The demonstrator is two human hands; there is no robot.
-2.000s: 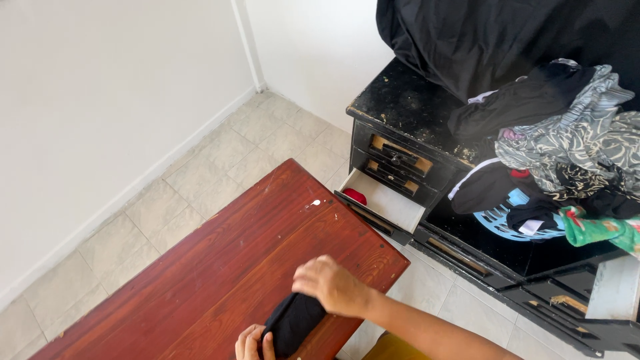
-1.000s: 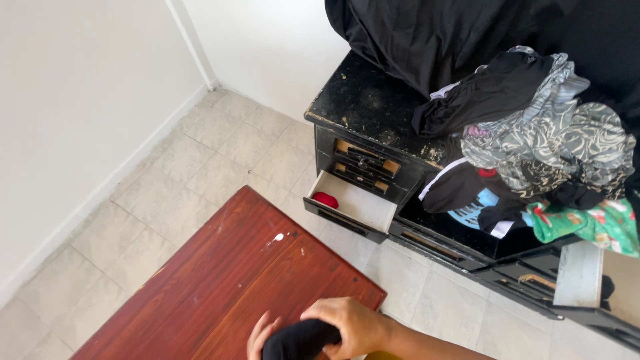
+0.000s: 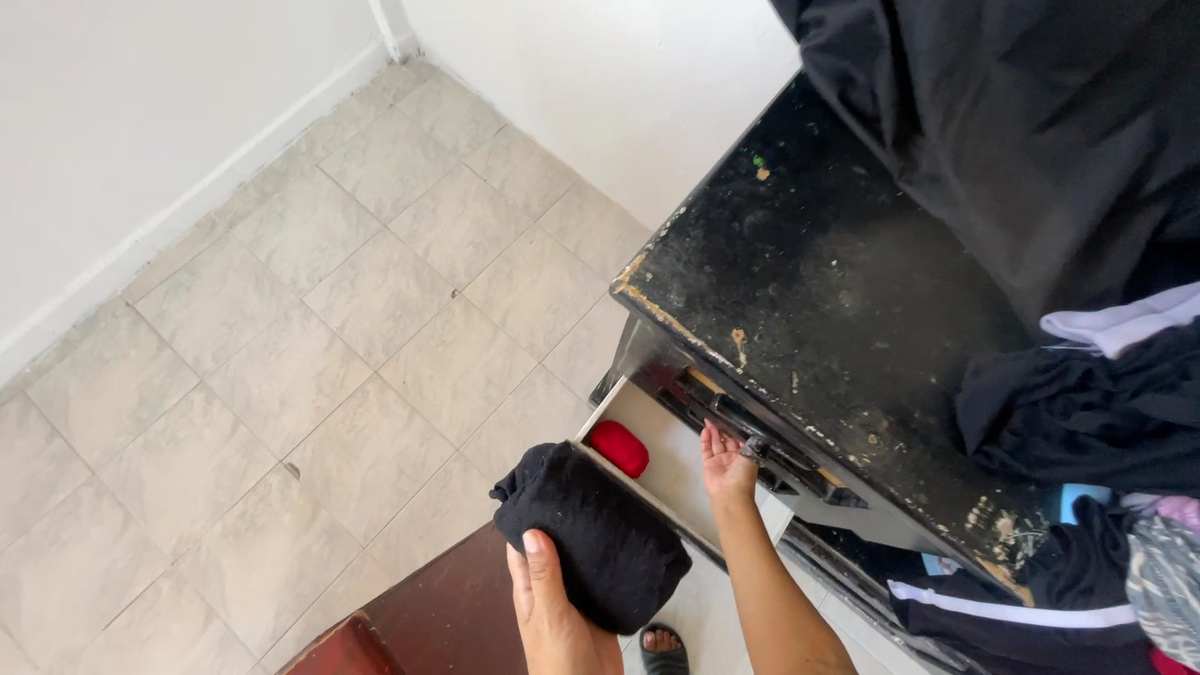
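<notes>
My left hand (image 3: pixel 553 600) grips a rolled bundle of black cloth (image 3: pixel 595 534) at the bottom middle, its thumb on the near side. The bundle covers part of the front of a pulled-out drawer (image 3: pixel 670 459), where a red rolled cloth (image 3: pixel 619 448) lies at the left end. Over that drawer my right hand (image 3: pixel 727 461) reaches to the front of the black wooden dresser (image 3: pixel 825 309), its fingers near the dark handle (image 3: pixel 757 450) of an upper drawer. Whether the fingers touch the handle I cannot tell.
Black fabric (image 3: pixel 1012 141) drapes over the dresser's far side. Black, white-trimmed and patterned clothes (image 3: pixel 1162 562) are heaped at the right. The corner of a red-brown wooden table (image 3: pixel 422 609) shows at the bottom, beside a sandalled foot (image 3: pixel 664 647). Pale floor tiles (image 3: pixel 375 309) lie to the left.
The black bundle, between both hands over the table before, is now in my left hand beside the open drawer. My right hand has left it and moved to the dresser front. The view has shifted towards the dresser.
</notes>
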